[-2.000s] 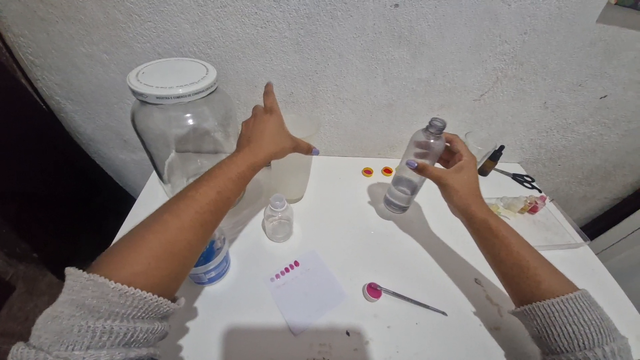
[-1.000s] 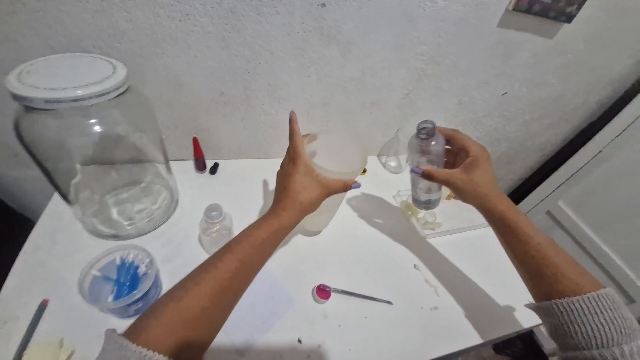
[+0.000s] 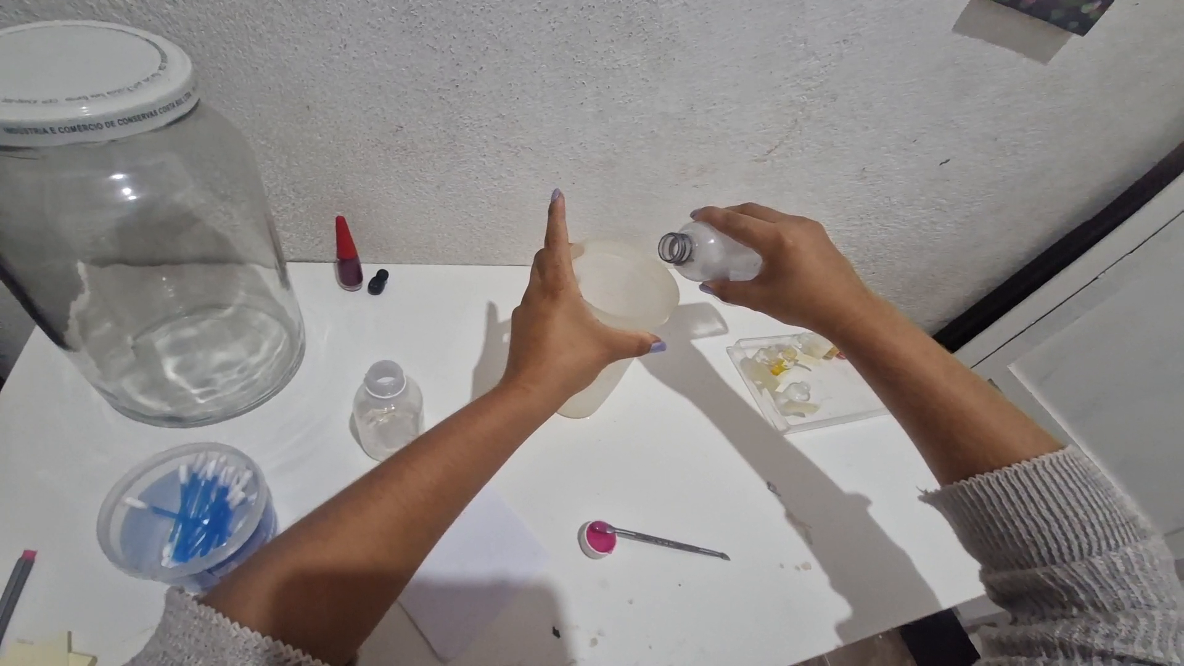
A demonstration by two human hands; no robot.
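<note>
My right hand [image 3: 786,254] grips a clear plastic bottle [image 3: 717,256], tipped nearly sideways with its uncapped mouth toward a translucent whitish container [image 3: 629,282]. My left hand [image 3: 564,338] is around the near left side of that container, thumb and index finger spread wide. Its lower part is partly hidden by the hand. Left of the forearm stands a small clear open bottle [image 3: 387,416]. Nearer the front, a small pot of magenta paste [image 3: 598,538] has the end of a metal spatula [image 3: 671,544] resting in it.
A large glass jar [image 3: 176,277] with a white lid stands at left, behind a tub of cotton swabs [image 3: 254,546]. Red-capped nail polish [image 3: 348,254] and a black cap [image 3: 377,282] lie near the wall. A clear tray [image 3: 832,416] with small pieces is at right; white paper [image 3: 476,573] lies in front.
The bottle in my right hand was upright and is now tipped toward the whitish container. My left hand stays at the container. The view has shifted.
</note>
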